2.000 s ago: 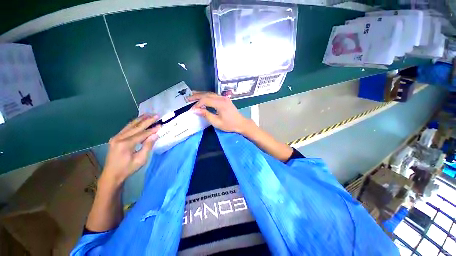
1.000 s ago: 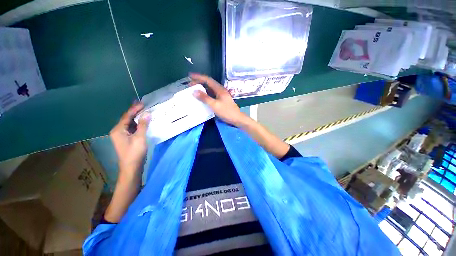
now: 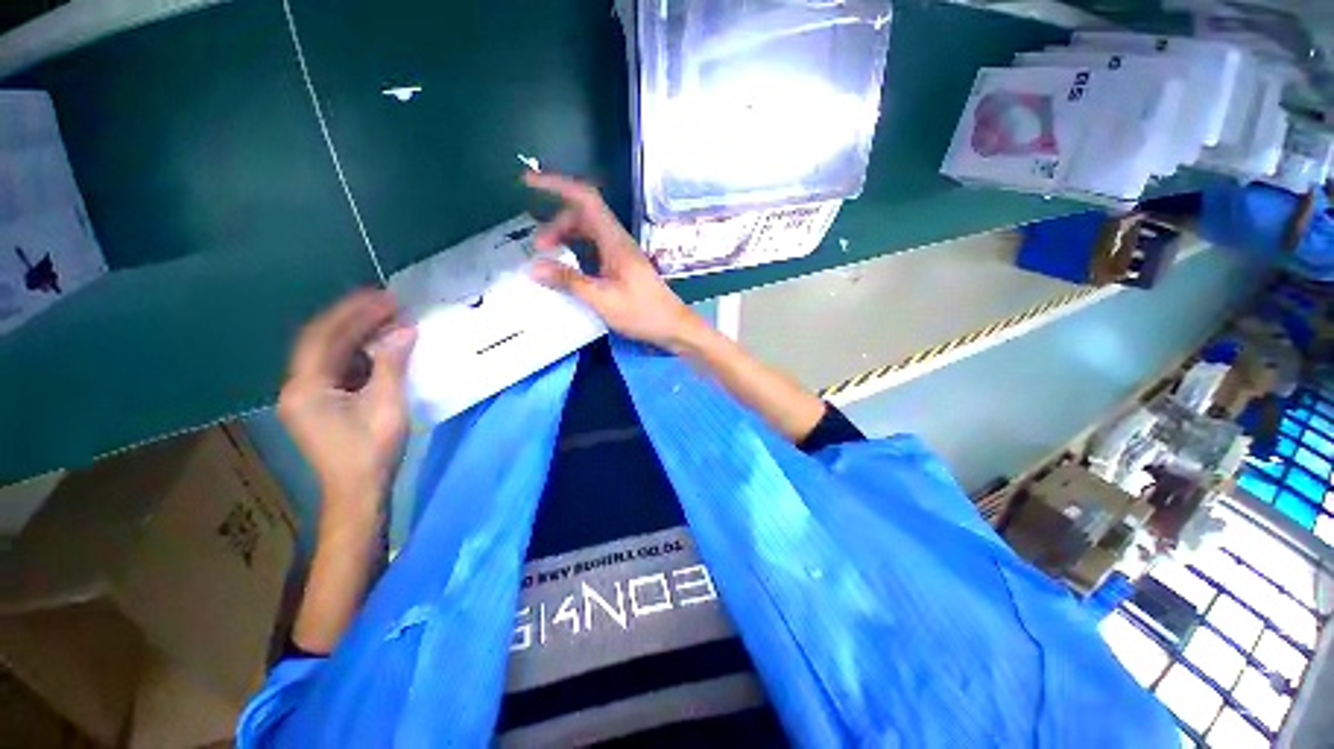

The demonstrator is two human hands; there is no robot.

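Note:
A white retail carton (image 3: 505,340) lies tilted at the bench's front edge, against my smock. Its end panel, with a short dark slot, faces up and the flap looks closed. My left hand (image 3: 351,384) is at the carton's left end, thumb and fingertips at its edge. My right hand (image 3: 603,274) is at its right end, thumb on the panel corner and forefinger raised off it. The carton's underside is hidden.
A scale with a shiny tray (image 3: 761,110) stands right of the carton. White cartons (image 3: 1105,125) lean at the right; another (image 3: 44,220) stands far left. Scraps (image 3: 401,94) lie on the green bench (image 3: 190,344). A brown shipping carton (image 3: 176,585) is below left.
The dark gap at the carton's flap has closed, and its slotted panel now faces up. My left hand has shifted outward to the left end; my right forefinger has lifted.

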